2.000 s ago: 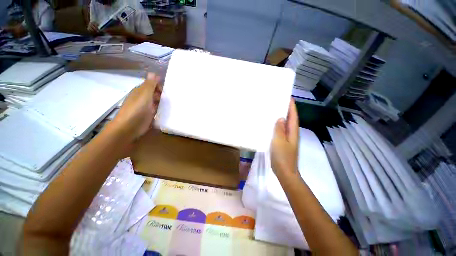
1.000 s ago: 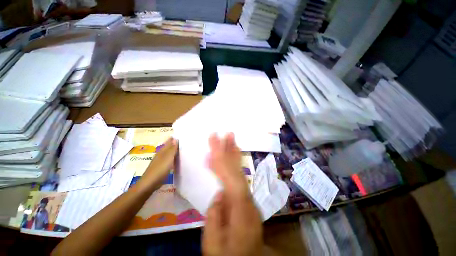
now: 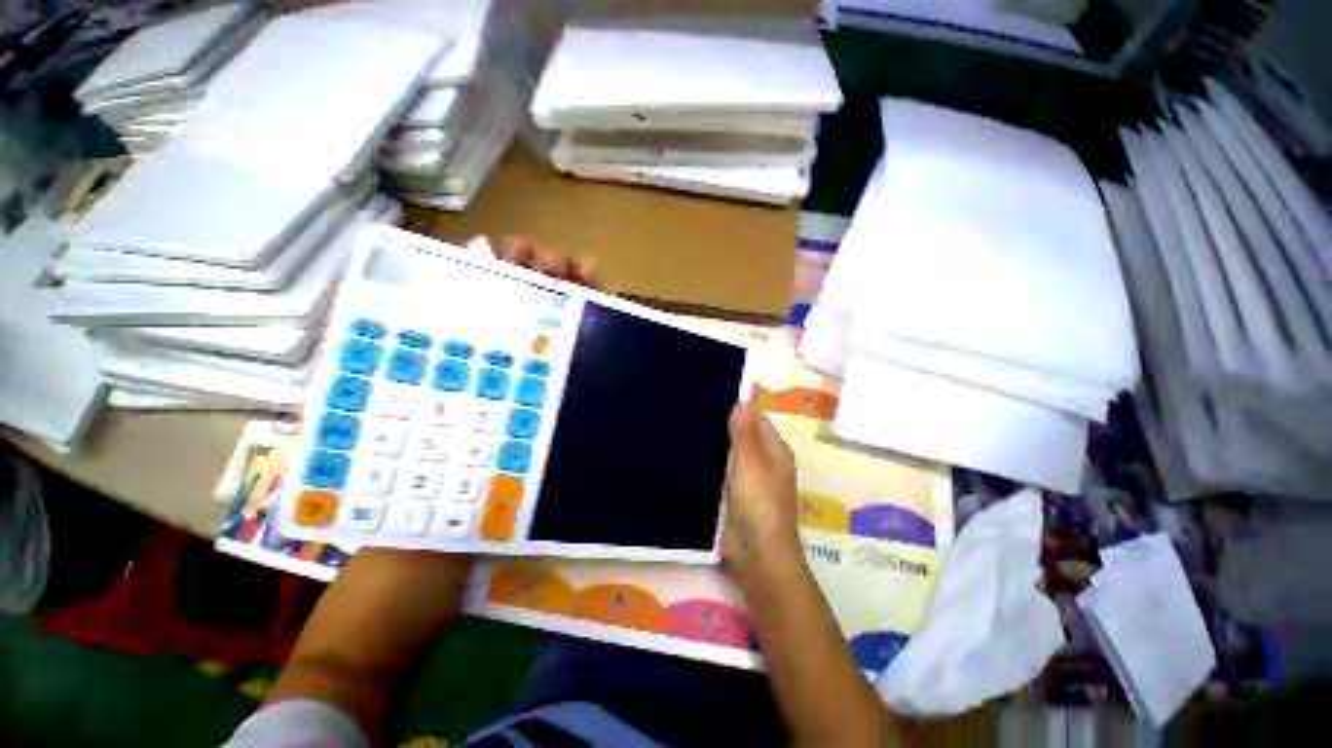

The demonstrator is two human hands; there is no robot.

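Note:
A white calculator (image 3: 438, 424) with blue, white and orange keys and a glossy black panel faces up, held above the printed mat (image 3: 877, 453). My left hand (image 3: 544, 263) is under it; its fingertips show at the far edge and its forearm comes from below the near edge. My right hand (image 3: 760, 490) grips the right edge by the black panel. Flat white sleeves (image 3: 986, 278) lie beyond to the right. A crumpled white cloth or tissue (image 3: 979, 614) and a small pile of white slips (image 3: 1150, 621) lie at lower right.
Stacks of white slabs stand at left (image 3: 190, 219) and far centre (image 3: 687, 95), the latter on a brown cardboard sheet (image 3: 657, 241). Fanned white sleeve bundles (image 3: 1227, 249) stand at right. The table's near edge runs along the lower left.
The view has swung left and down. The white item in my hands has given way to a calculator held keys up. My hands have moved apart to hold it.

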